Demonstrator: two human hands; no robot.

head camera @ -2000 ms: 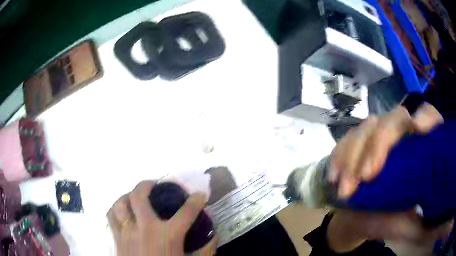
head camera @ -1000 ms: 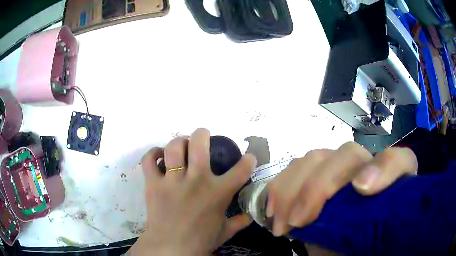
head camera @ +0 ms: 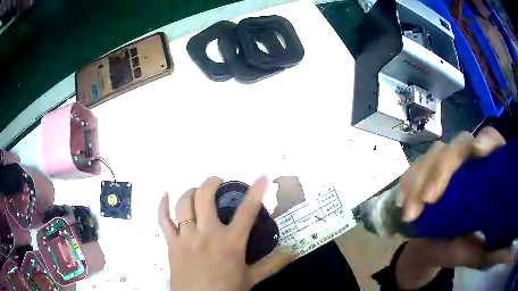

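My left hand (head camera: 213, 236) is spread over a black base cover (head camera: 262, 236) at the bottom centre, fingers and thumb around its raised round centre. The housing under the cover is hidden by the hand. My right hand (head camera: 448, 170) is wrapped around the blue electric screwdriver (head camera: 474, 193) at the right. The screwdriver's pale nose (head camera: 379, 215) points left, apart from the cover, and is a little blurred.
A smartphone (head camera: 124, 68) and overlapping black cover rings (head camera: 247, 48) lie at the far side. A pink housing (head camera: 57, 142) has a wired cooling fan (head camera: 116, 199). More housings (head camera: 62, 253) stand lower left. The screw feeder (head camera: 412, 74) and blue parts bin (head camera: 480, 85) are at right.
The screwdriver was close against the cover one second ago; my right hand has drawn it away to the right. My left hand remains on the cover. The camera view has shifted.
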